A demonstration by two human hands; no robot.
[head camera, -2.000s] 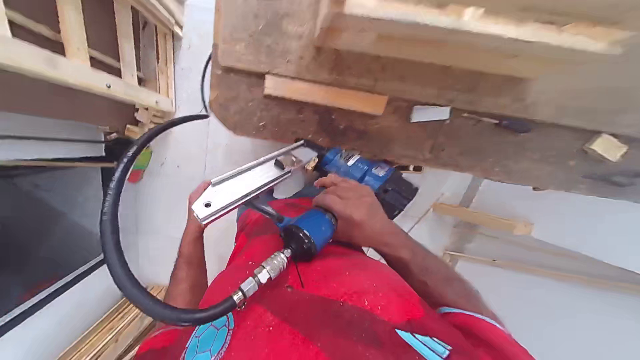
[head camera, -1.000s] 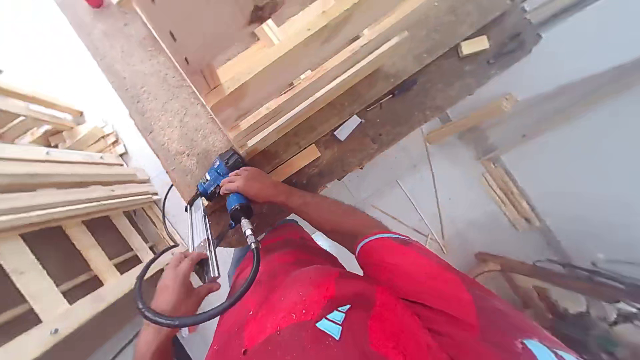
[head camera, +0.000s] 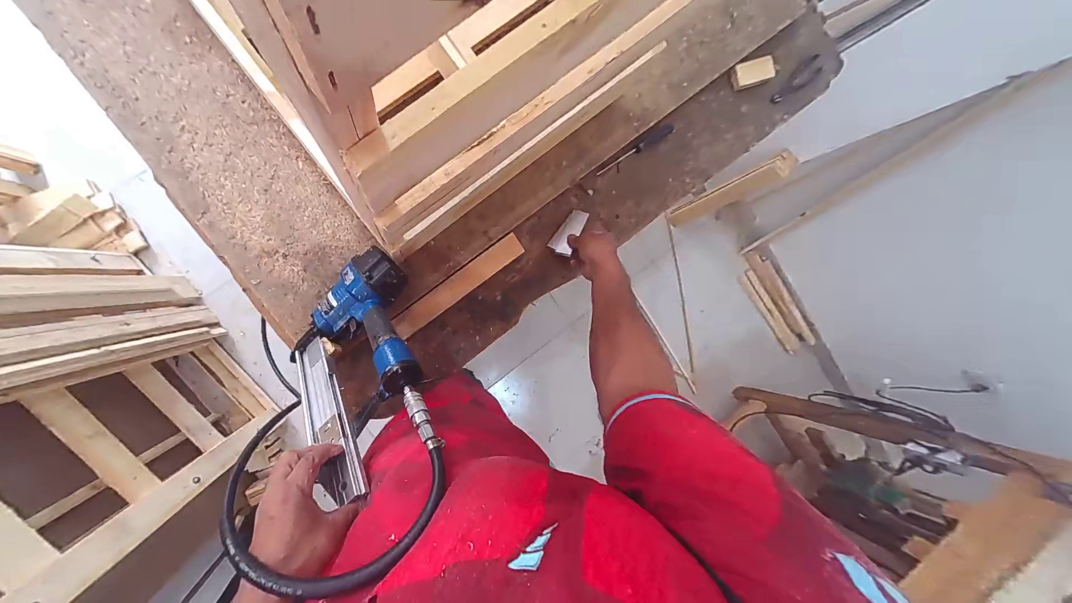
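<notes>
A blue and black pneumatic stapler point(head camera: 356, 301) lies at the corner of the wooden workbench, its metal magazine point(head camera: 318, 394) pointing toward me. My left hand point(head camera: 297, 507) grips the magazine's near end. A black air hose point(head camera: 243, 536) runs from the tool's metal coupling and loops past my left wrist. My right hand point(head camera: 595, 249) is stretched to the bench's near edge, fingers closed on a small whitish strip point(head camera: 570, 232), probably a staple strip. Left of that hand lies a short flat wood piece point(head camera: 461, 285). Beyond it rests a dark-handled screwdriver-like tool point(head camera: 641, 146).
A large wooden frame point(head camera: 502, 117) stands on the workbench point(head camera: 159, 126), which bears sawdust. To the left are slatted wood frames point(head camera: 100, 435) and stacked boards. A small wood block point(head camera: 753, 73) and pliers-like tool point(head camera: 796, 79) lie at the far right end. Wood strips point(head camera: 779, 301) lie on the floor.
My right hand has let go of the stapler's handle and moved right to the whitish strip on the bench. The left hand stays on the magazine. The view has turned and shifted.
</notes>
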